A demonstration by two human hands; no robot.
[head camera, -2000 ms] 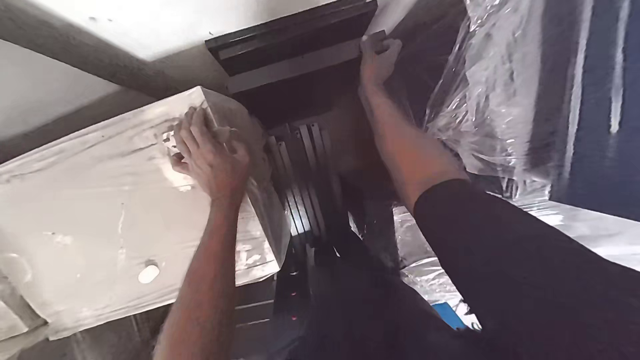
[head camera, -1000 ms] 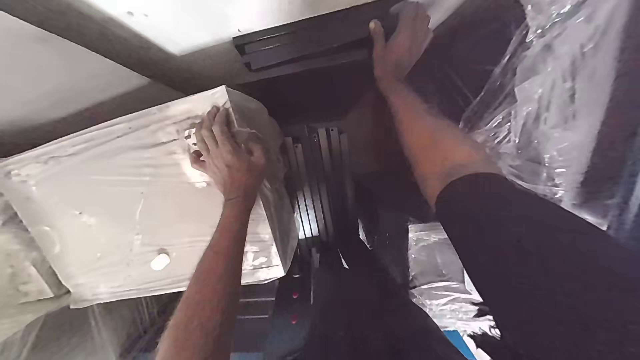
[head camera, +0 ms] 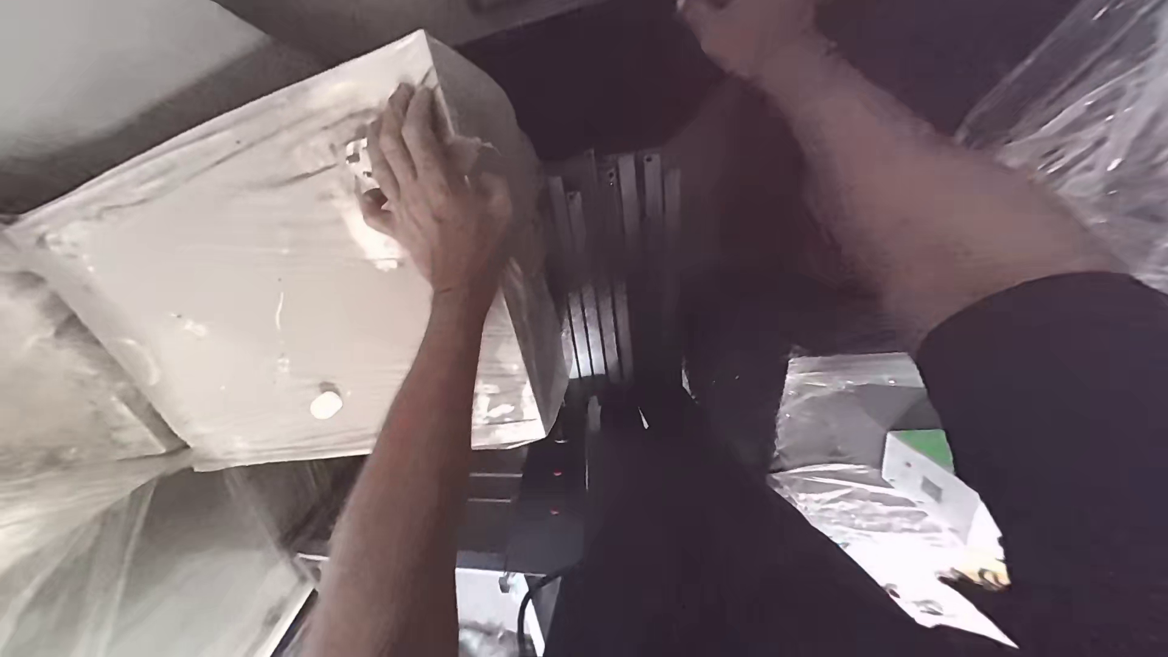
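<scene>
My left hand (head camera: 438,187) rests with bent fingers on the upper right corner of a large pale box-shaped thing wrapped in plastic film (head camera: 219,301). A small light object with dark marks (head camera: 358,160) shows beside its fingers; whether the hand grips it cannot be told. My right hand (head camera: 753,32) is at the top edge, partly cut off, against a dark surface (head camera: 584,91). Its fingertips are out of view, so what it touches is hidden. Several parallel metal strips (head camera: 625,228) lie between the two arms. A small white round thing (head camera: 326,401) is on the wrapped surface.
Crumpled clear plastic sheeting (head camera: 1086,137) hangs at the right. More plastic (head camera: 849,401) lies below, near a white and green box (head camera: 926,474). A black cable (head camera: 525,611) runs near the bottom. A pale wall or panel (head camera: 137,55) is at the upper left.
My right hand has moved from the black slotted panel's right end to the top edge of the view. My left hand has stayed at the wrapped corner. The view has shifted.
</scene>
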